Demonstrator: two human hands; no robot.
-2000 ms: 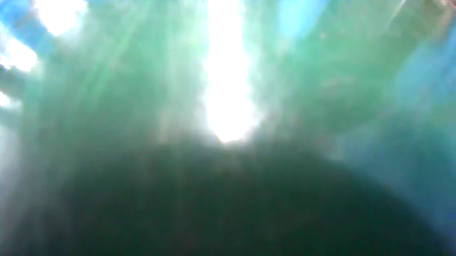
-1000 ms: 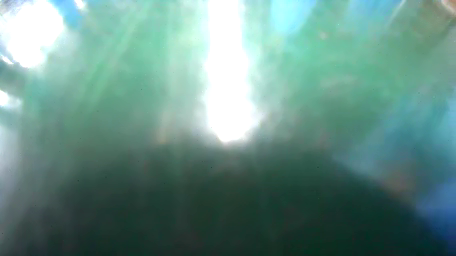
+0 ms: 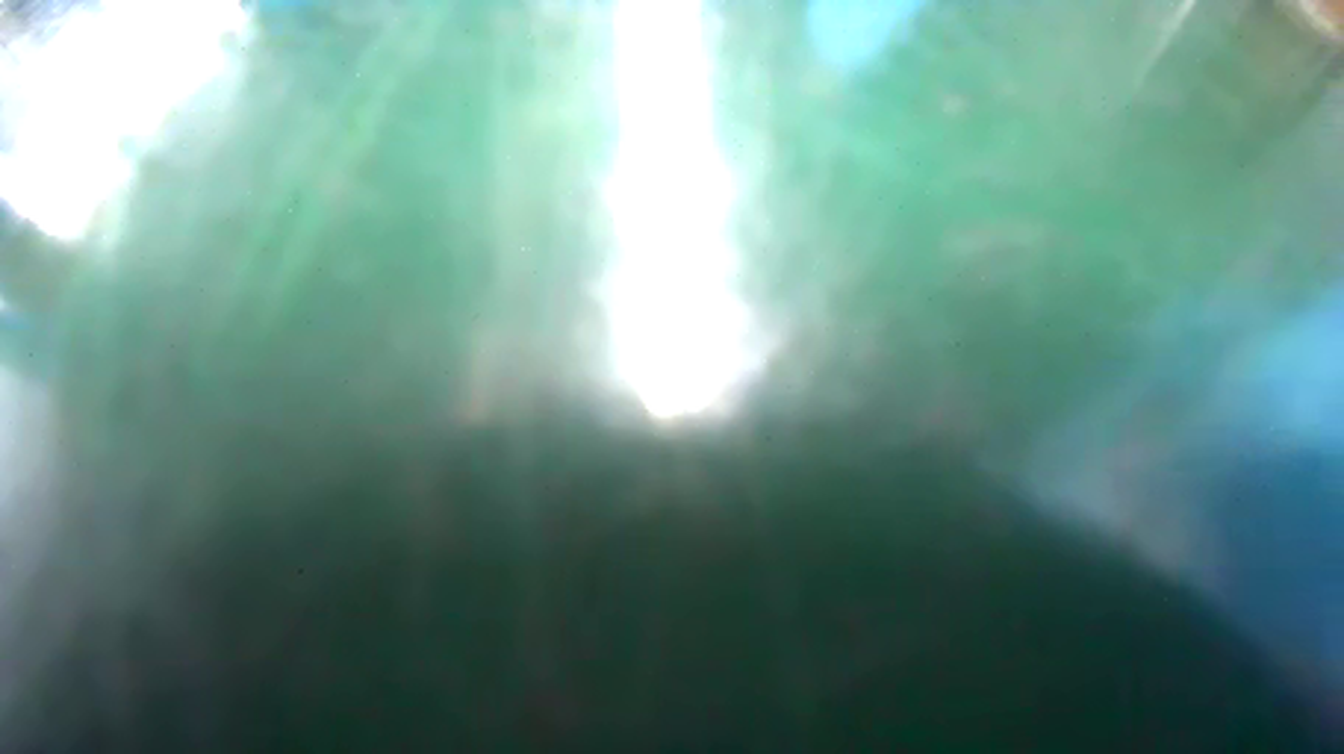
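A blurred green surface point(image 3: 369, 295) fills most of the view, very close to the camera, and turns dark green in the lower half. I cannot tell for sure what this surface is. A bright white glare streak runs down its upper middle. Neither my left hand nor my right hand can be made out. No held or worked thing can be made out.
A blurred blue shape point(image 3: 1282, 486) lies at the right edge, and a small light blue patch point(image 3: 859, 27) at the top. A bright white area point(image 3: 103, 103) is at the upper left. A brownish patch point(image 3: 1319, 15) shows in the top right corner.
The white area at the upper left has grown. The blue shapes at the right edge and at the top have shifted and changed outline. A faint brownish blur at the lower right is gone.
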